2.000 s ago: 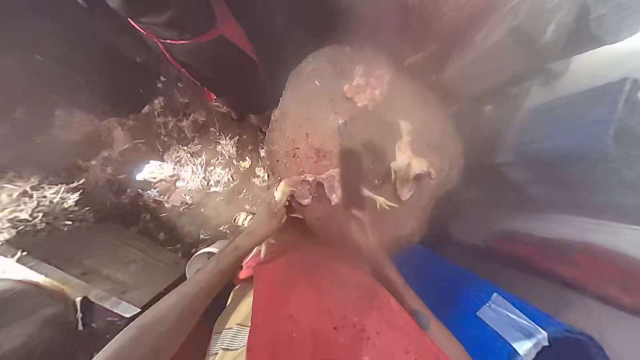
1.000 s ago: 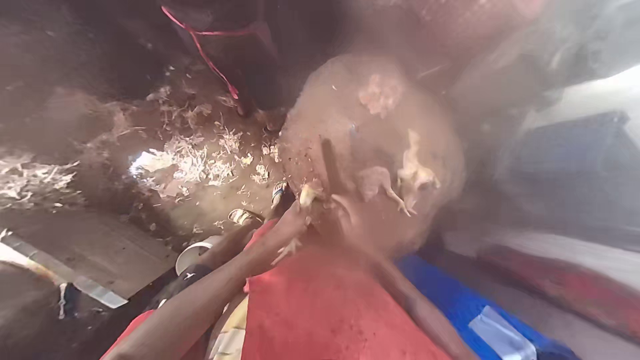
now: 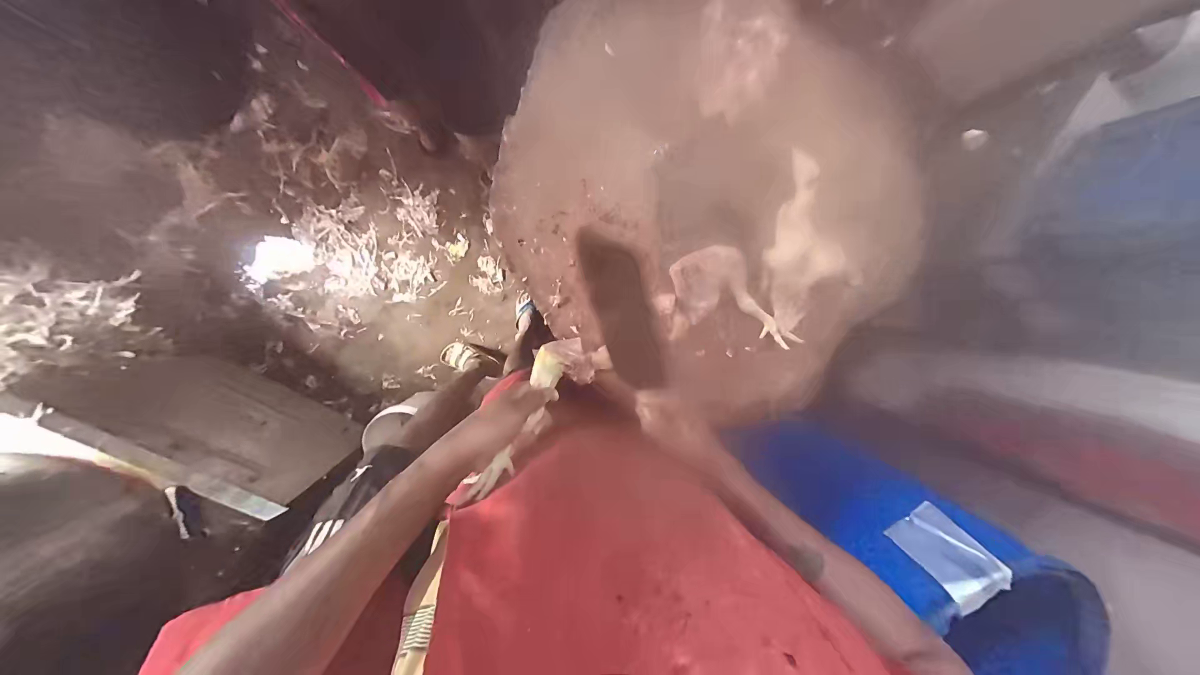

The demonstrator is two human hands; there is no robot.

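My left hand [image 3: 534, 405] is closed around a chicken leg [image 3: 553, 364] at the near edge of a round chopping block [image 3: 600, 112]; a chicken foot [image 3: 492, 473] hangs below the hand. Just to the right, my right hand [image 3: 661, 408] grips a cleaver, whose broad dark blade [image 3: 619, 300] points away from me over the block. On the block right of the blade lies a piece of chicken leg [image 3: 712, 281] with its foot attached. Beside it is a larger pale piece of plucked chicken [image 3: 806, 244]. A blurred pile of pinkish meat [image 3: 741, 56] lies at the far side.
A blue plastic barrel [image 3: 844, 497] with a tape patch stands at the lower right. Feathers or similar scraps [image 3: 375, 253] litter the ground at left, near a flat board [image 3: 187, 422]. A white container [image 3: 389, 427] is beside my left arm. Haze blurs the right side.
The chicken leg in my left hand has moved back toward me since the earliest frame. A leg piece now lies beside the larger chicken piece. The view has shifted closer to the block.
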